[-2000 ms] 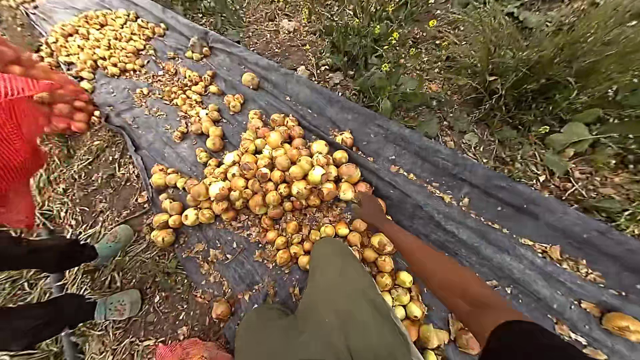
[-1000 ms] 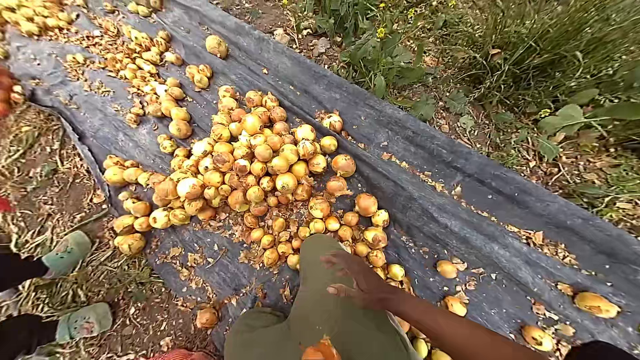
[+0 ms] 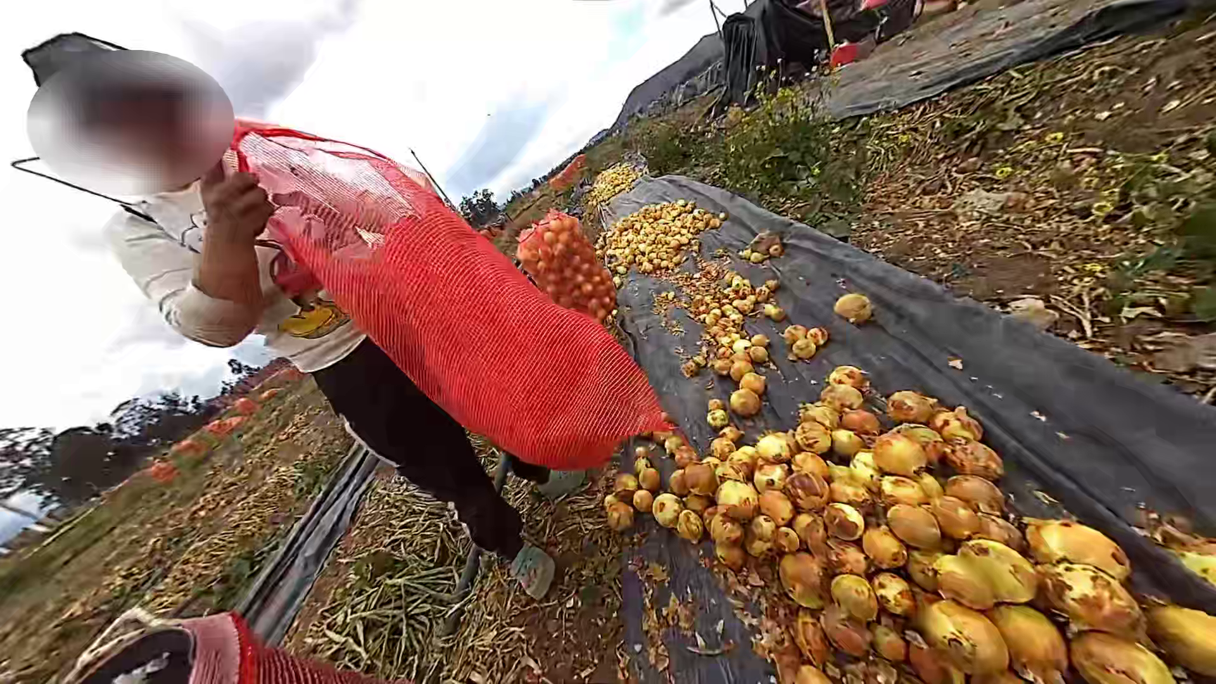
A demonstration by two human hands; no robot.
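Neither of my hands is in view. A large heap of yellow onions [image 3: 883, 513] lies on dark ground fabric [image 3: 950, 351] at the lower right. Left of it, a person [image 3: 313, 332] stands holding up a red mesh sack [image 3: 475, 323], which looks slack and hangs toward the heap's near left edge. Part of another red mesh bag [image 3: 275, 665] shows at the bottom left, beside a dark round opening with a pale rim; what holds it is hidden.
A filled red mesh sack of onions [image 3: 567, 264] stands behind the person. More onions [image 3: 655, 236] lie farther up the fabric. Dry stalks [image 3: 399, 598] cover the soil at left, beside a dark strip [image 3: 309, 532]. Weeds [image 3: 788, 142] line the fabric's right side.
The view has swung up and left, bringing the person with the red sack into view. My hand, seen over the onions and then above my leg, is out of view now.
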